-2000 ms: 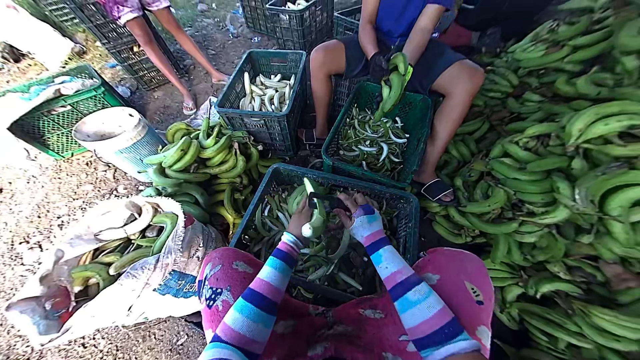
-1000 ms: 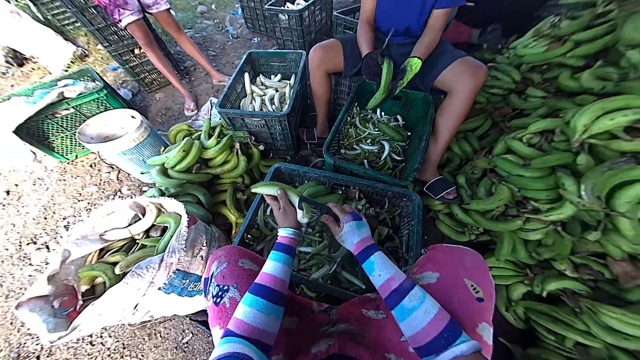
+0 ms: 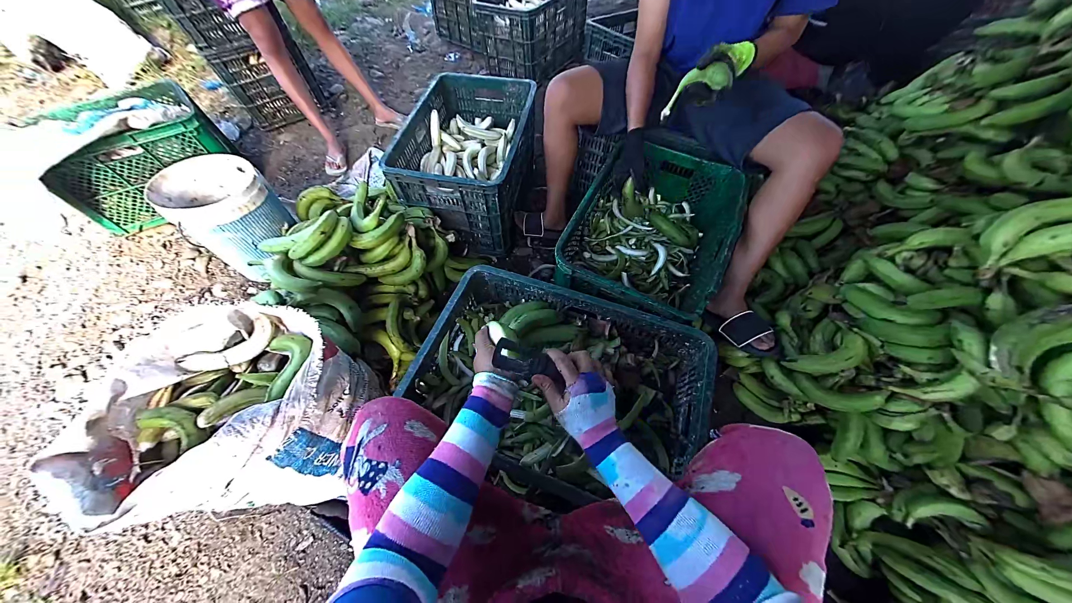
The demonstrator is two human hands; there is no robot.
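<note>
My left hand (image 3: 486, 352) grips a partly peeled green plantain (image 3: 501, 332) over the dark crate (image 3: 702, 377) between my knees. My right hand (image 3: 574, 385) is beside it, its fingers around a dark tool (image 3: 528, 360) whose kind I cannot tell; it touches or overlaps the plantain. Striped sleeves cover both my forearms. Green peels (image 3: 536, 423) fill much of the crate, and unpeeled green plantains (image 3: 536, 322) lie at its far side, just beyond my hands.
A co-worker's gloved hand (image 3: 727, 67) holds a plantain above a green crate of peels (image 3: 729, 226). Peeled plantains (image 3: 473, 151) lie in another crate. A plantain pile (image 3: 913, 335) fills the right; a bunch (image 3: 360, 251), a bucket (image 3: 226, 209) and an open sack (image 3: 276, 435) stand left.
The plantain in my left hand, held lengthwise across the crate a second ago, now points away from me and is mostly hidden. The co-worker's gloved hand has risen with a plantain.
</note>
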